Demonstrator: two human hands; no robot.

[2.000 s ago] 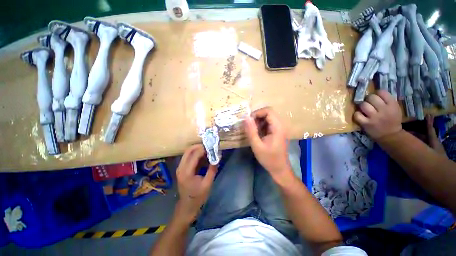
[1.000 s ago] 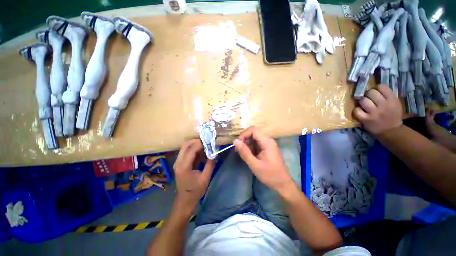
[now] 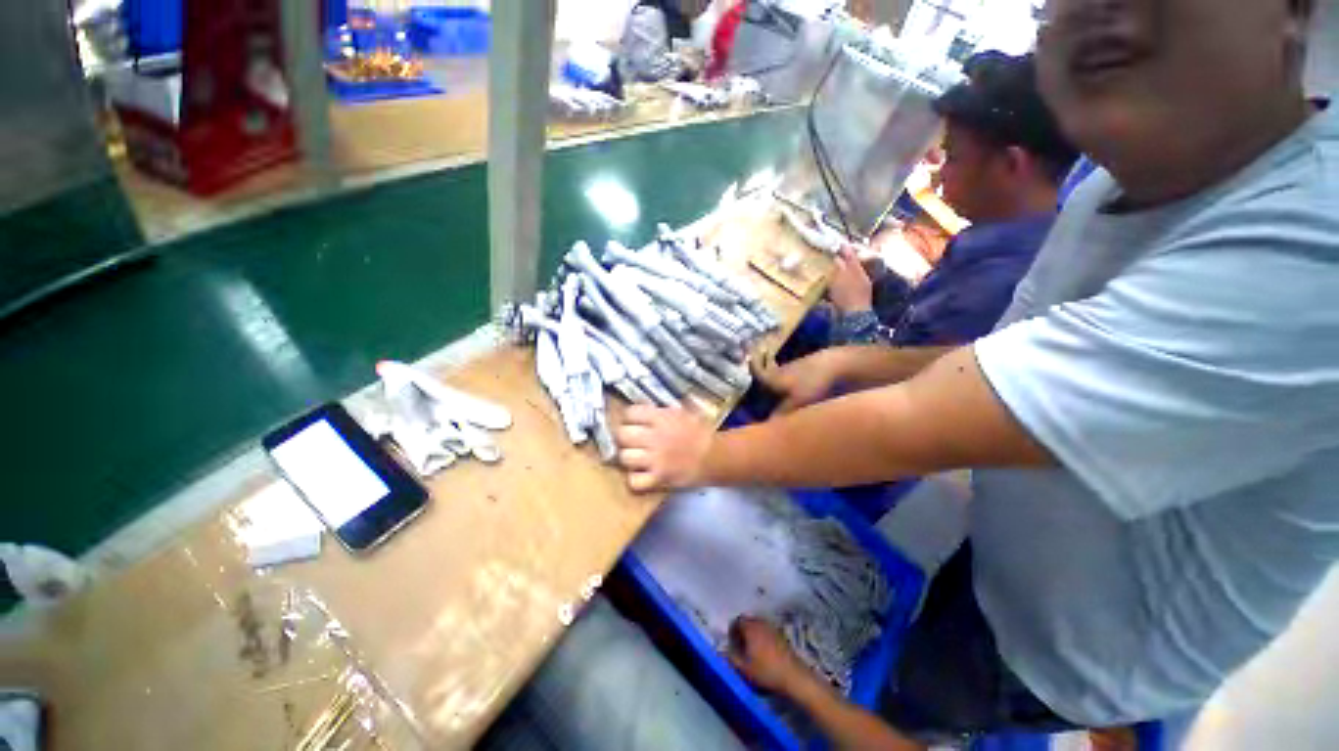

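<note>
My right hand (image 3: pixel 761 654) is at the near left part of the blue bin (image 3: pixel 690 631), over its white bottom; the fingers are small and blurred, so a hold on anything cannot be told. My left hand is out of the picture. Small grey moulded pieces (image 3: pixel 834 594) lie in a pile in the bin, beyond my hand. A heap of pale grey handle bodies (image 3: pixel 646 316) lies on the bench above the bin.
Beside me a person in a light shirt has one hand (image 3: pixel 661 448) at the bench edge by the heap. Another person sits beyond. A lit phone (image 3: pixel 347 477), a white block (image 3: pixel 279 525) and white gloves (image 3: pixel 433 418) lie near the green belt (image 3: pixel 250 330).
The view has swung to the right. My right hand has left the small grey piece and white strip and is at the blue bin. My left hand has gone out of view. The phone screen is now lit.
</note>
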